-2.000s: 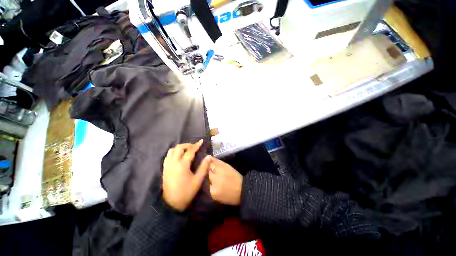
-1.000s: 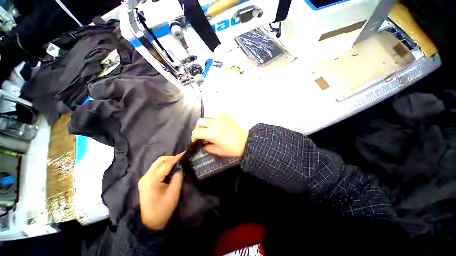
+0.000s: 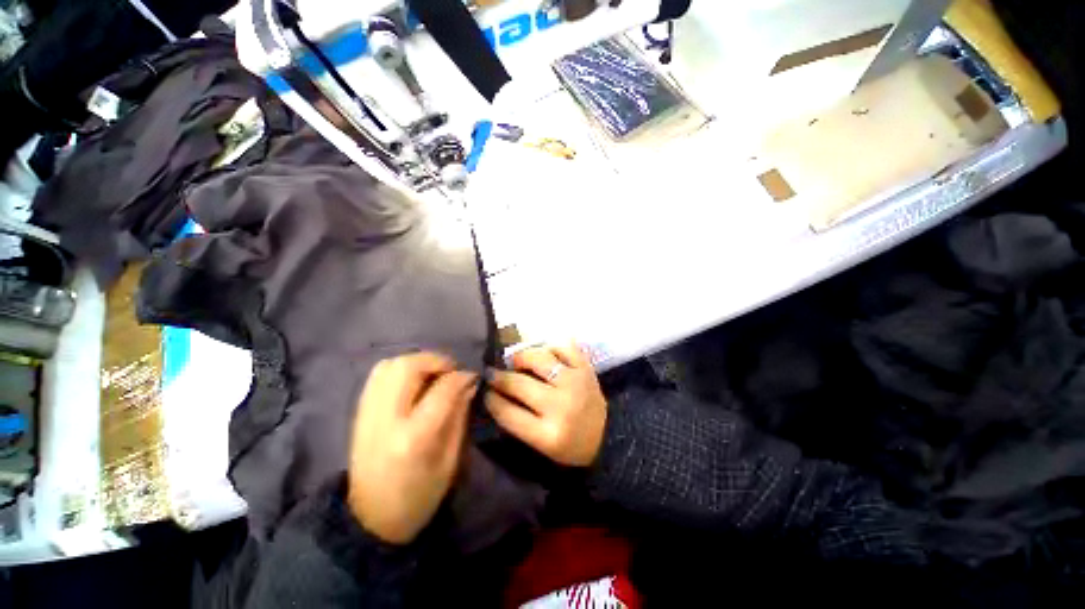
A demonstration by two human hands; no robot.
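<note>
A dark grey-brown garment piece [image 3: 357, 274] lies left of and under the needle area of the white sewing machine [image 3: 345, 60]. Its right edge runs from the presser foot [image 3: 450, 179] down to my hands at the table's front edge. My left hand [image 3: 411, 446] pinches this seam edge with thumb and fingers. My right hand [image 3: 553, 405] pinches the same edge just to the right, fingertips almost touching the left ones. The cloth between the fingertips is mostly hidden. The needle tip is lost in the lamp glare.
A flat dark packet [image 3: 613, 86] and a small blue item [image 3: 478, 145] lie on the machine bed. A crumpled dark garment pile [image 3: 952, 357] is at the right. More dark cloth [image 3: 155, 155] lies at the back left. Brown tape [image 3: 133, 393] covers the table's left end.
One second ago the edge was folded up and my right hand was higher. Now the edge lies straighter, and my right hand has come down beside my left, which moved right.
</note>
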